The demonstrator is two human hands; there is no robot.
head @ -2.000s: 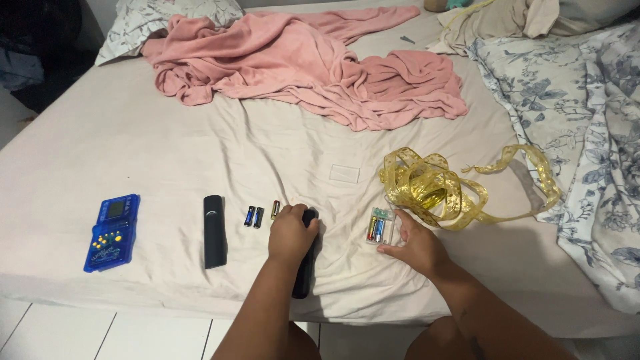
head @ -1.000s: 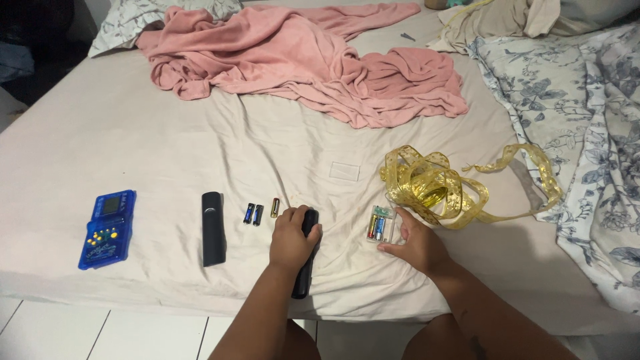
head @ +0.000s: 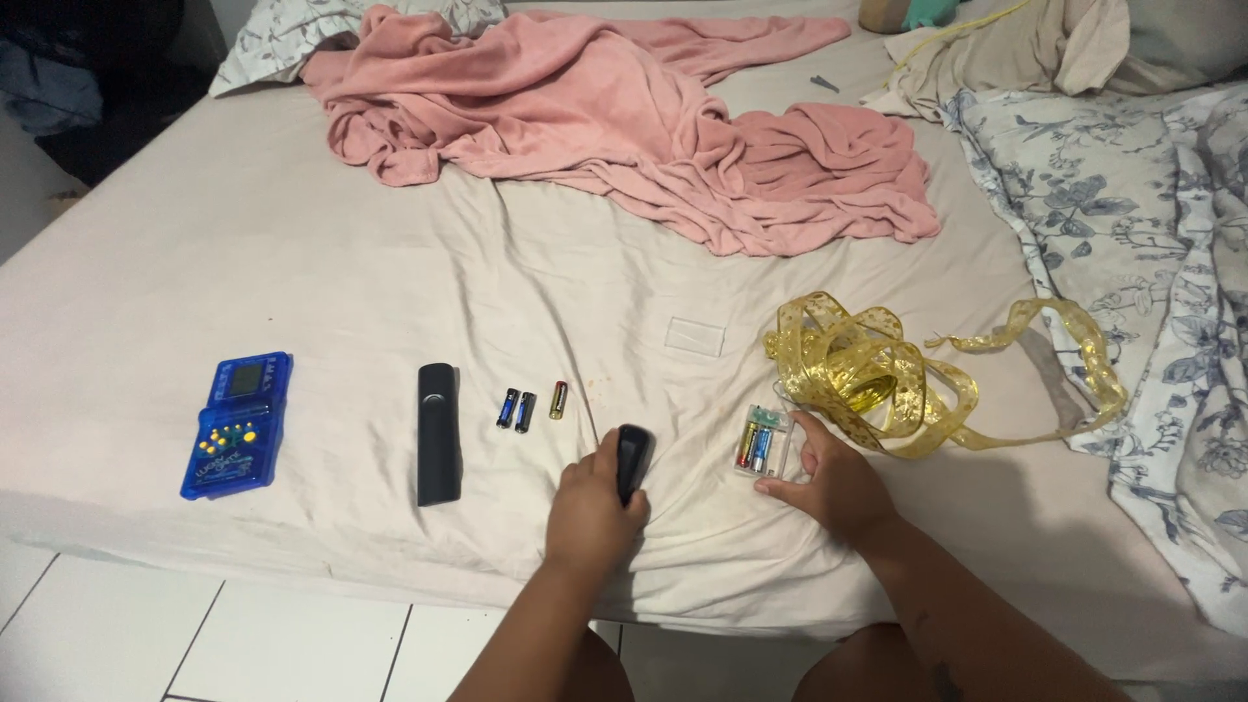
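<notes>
My left hand point(head: 593, 512) grips a black remote-like device point(head: 634, 458) on the bed. Fingers and thumb of my right hand point(head: 829, 478) are around the right side of a clear plastic battery case point(head: 763, 441) with batteries inside. Left of my left hand lie two blue-black batteries point(head: 515, 409) side by side and one gold-ended battery point(head: 558, 400). Farther left are a black remote control point(head: 439, 434) and a blue handheld game point(head: 237, 426) with yellow buttons. A clear rectangular plastic piece point(head: 694, 336) lies above and between my hands.
Gold ribbon point(head: 858, 380) is heaped beside and beyond my right hand. A pink blanket point(head: 585, 107) spreads over the far part of the bed. Floral bedding point(head: 1102, 195) lies at the right. The bed's near edge point(head: 390, 575) drops to a tiled floor point(head: 292, 643).
The black device in my left hand has shifted slightly away from the bed's near edge, and the hand now grips its lower part. My right hand stays at the battery case.
</notes>
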